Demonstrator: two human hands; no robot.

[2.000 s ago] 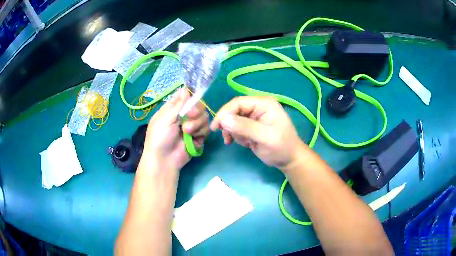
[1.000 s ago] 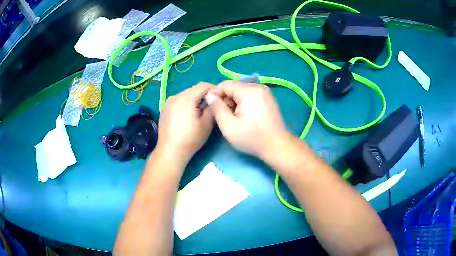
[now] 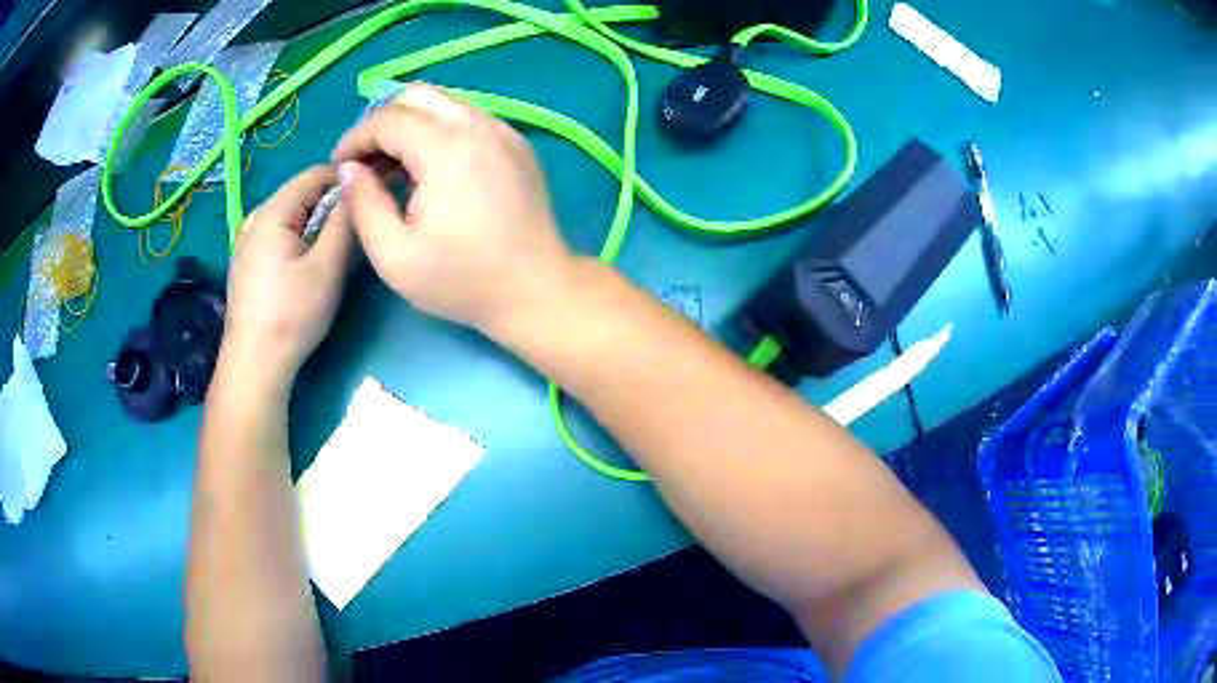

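My left hand (image 3: 287,267) and my right hand (image 3: 447,200) meet at the centre left over the green bench. Their fingers are closed together on a small clear bubble-wrap bundle (image 3: 324,211), mostly hidden by the fingers. A bit of clear wrap also shows above my right hand. The bright green flat cable (image 3: 627,147) loops beside and behind the hands. A black round end piece (image 3: 705,100) lies at upper centre. A black faceted main unit (image 3: 868,260) lies at the right. Whether a rubber band is on the bundle is hidden.
Bubble wrap strips (image 3: 220,114) and yellow rubber bands (image 3: 64,264) lie upper left. Black round parts (image 3: 184,334) are at left. A white paper sheet (image 3: 387,487) lies near the front edge. A pen (image 3: 990,227) and pale strip (image 3: 892,376) lie right. A blue crate (image 3: 1068,520) stands lower right.
The view has swung right, bringing more of the crate in and shifting the bench things left. Since the oldest frame, the hands have come together and the bubble wrap has gone mostly inside the fingers.
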